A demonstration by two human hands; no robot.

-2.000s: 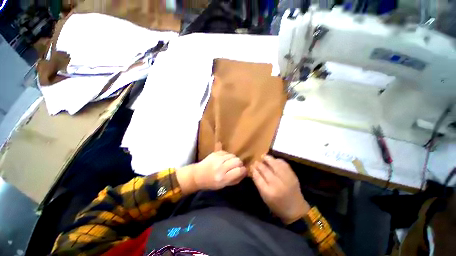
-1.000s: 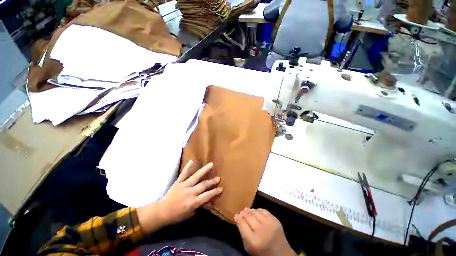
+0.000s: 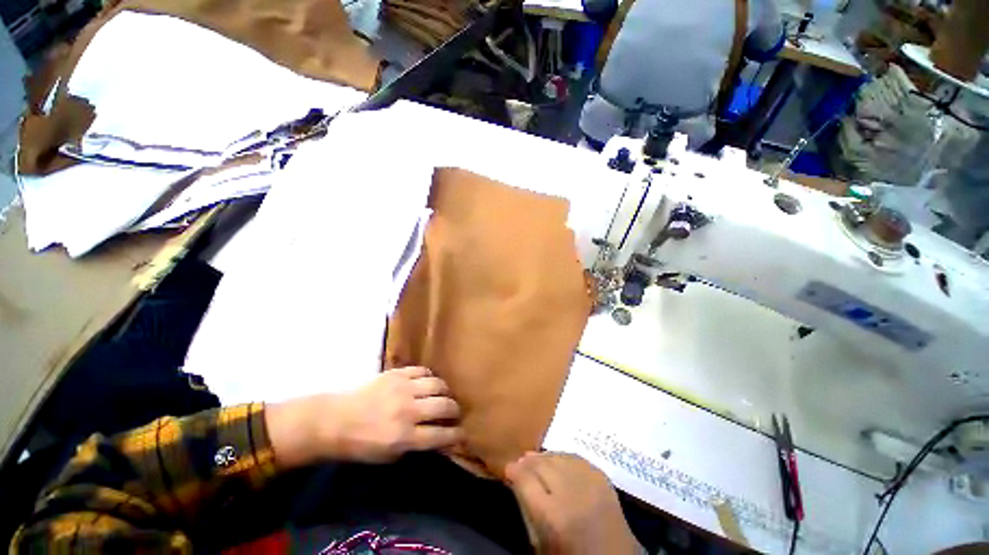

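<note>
A brown cloth panel [image 3: 493,293] lies on the white table, its right edge at the presser foot and needle [image 3: 607,287] of the white sewing machine [image 3: 759,260]. White lining [image 3: 315,260] spreads to the left of the brown panel. My left hand [image 3: 407,417] has its fingers curled on the panel's near left corner. My right hand [image 3: 564,499] pinches its near right corner at the table's front edge; the picture's bottom edge cuts off the wrist.
Red-and-black thread snips [image 3: 786,466] lie right of the needle, on the table near a printed ruler scale [image 3: 651,472]. A heap of brown and white pieces [image 3: 174,98] lies at the left, on cardboard [image 3: 65,282]. A grey chair [image 3: 672,54] stands behind the machine.
My left hand, flat with fingers spread one second ago, is now curled at the panel's near edge. Two seconds ago both hands were together at that edge. The camera view has shifted.
</note>
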